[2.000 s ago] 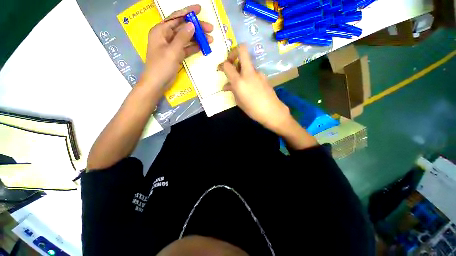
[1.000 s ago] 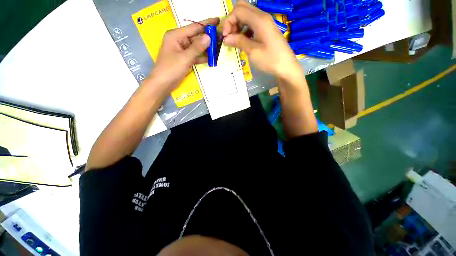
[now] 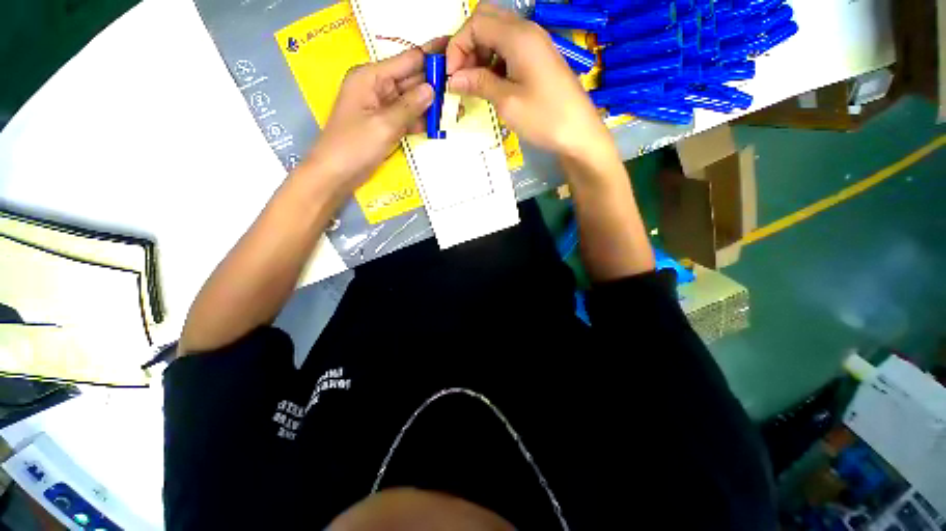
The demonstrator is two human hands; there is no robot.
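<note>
My left hand point(image 3: 379, 109) holds a blue battery cell point(image 3: 435, 95) roughly upright in the picture, over the pale adhesive strip point(image 3: 462, 192). A thin reddish wire point(image 3: 397, 40) shows at the cell's upper end. My right hand point(image 3: 513, 78) is at the cell's right side, its thumb and fingertips pinched on a small pale adhesive pad point(image 3: 450, 109) against the cell. The pad's exact edges are too small to tell. The strip lies on the grey and yellow printed sheet point(image 3: 382, 230).
A dense heap of blue cells point(image 3: 674, 57) lies right of my right hand. Cream sheets with black edges point(image 3: 73, 301) are at the left on the white table point(image 3: 99, 135). An open cardboard box point(image 3: 716, 202) and a blue bag point(image 3: 674, 270) are at the right, beyond the table edge.
My right hand has moved from the strip up to the cell, which now shows a pale patch on its right side. The view has shifted slightly.
</note>
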